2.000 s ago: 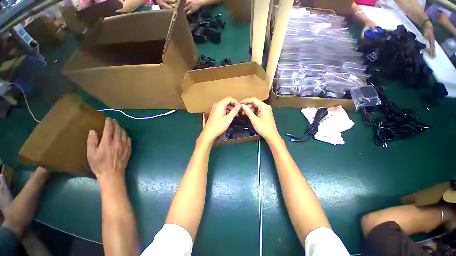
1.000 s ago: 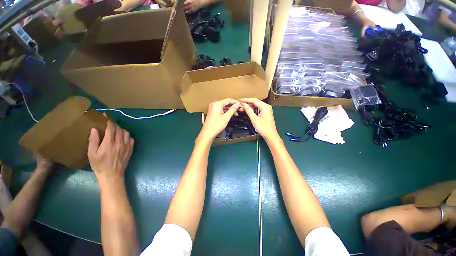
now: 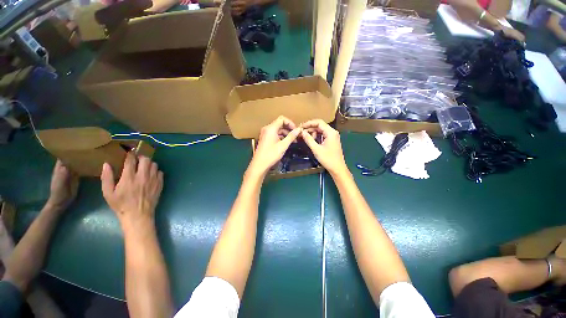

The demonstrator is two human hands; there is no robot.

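An open brown tuck-top carton (image 3: 282, 110) sits in front of me, its lid raised at the back. Dark parts (image 3: 298, 159) lie inside, partly hidden by my hands. My left hand (image 3: 272, 146) and my right hand (image 3: 324, 148) are over the carton with fingertips brought together. Whether something small is pinched between them is too small to tell.
A large open carton (image 3: 155, 102) stands behind left. Bagged items (image 3: 391, 68) fill a shallow tray behind right. A black cable (image 3: 392, 153) lies on white paper, with loose cables (image 3: 490, 155) farther right. A neighbour's hands (image 3: 133, 192) hold a carton (image 3: 80, 151) at left.
My hands stay over the carton with only small finger shifts. The neighbour's carton at left has tipped up and now shows its opening. A person's arm at the back right has moved.
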